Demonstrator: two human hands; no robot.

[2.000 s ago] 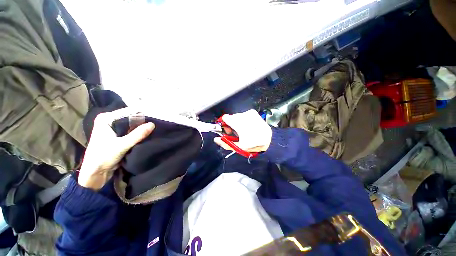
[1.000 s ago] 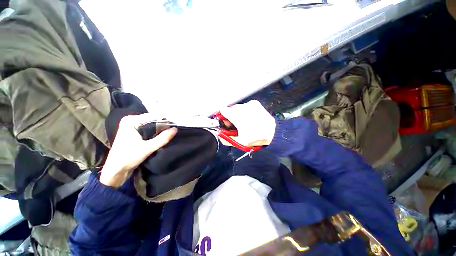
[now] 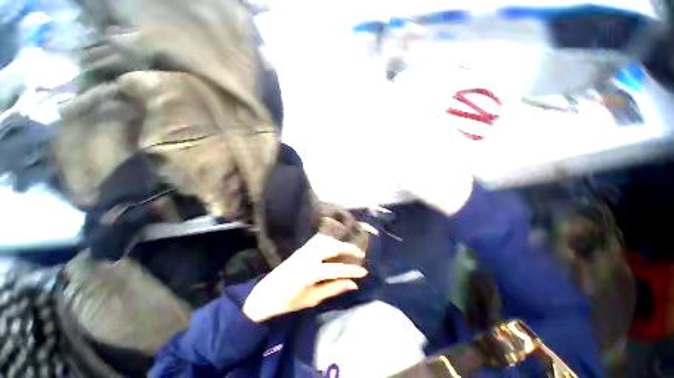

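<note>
The olive-brown garment (image 3: 199,111) lies heaped over the table's left part, blurred, with its dark lining (image 3: 287,203) at the lower right end. My left hand (image 3: 310,279) is closed on the garment's lower end, fingers pointing right. My right hand (image 3: 443,188) is over the table's front edge, so washed out against the white that its fingers cannot be made out. The scissors' red handles (image 3: 475,112) show on the white table, beyond my right hand and apart from its visible part; the blades are lost in glare.
The white table (image 3: 562,166) spans the top, with blurred dark and blue items at its far right. A dark checked cloth (image 3: 26,317) is at lower left. Olive cloth (image 3: 591,258) and a red object (image 3: 650,295) are below the table at right.
The view has swung, with blur. My right hand has moved away from the garment's edge, and the scissors it held there now show on the table. My left hand remains at the garment.
</note>
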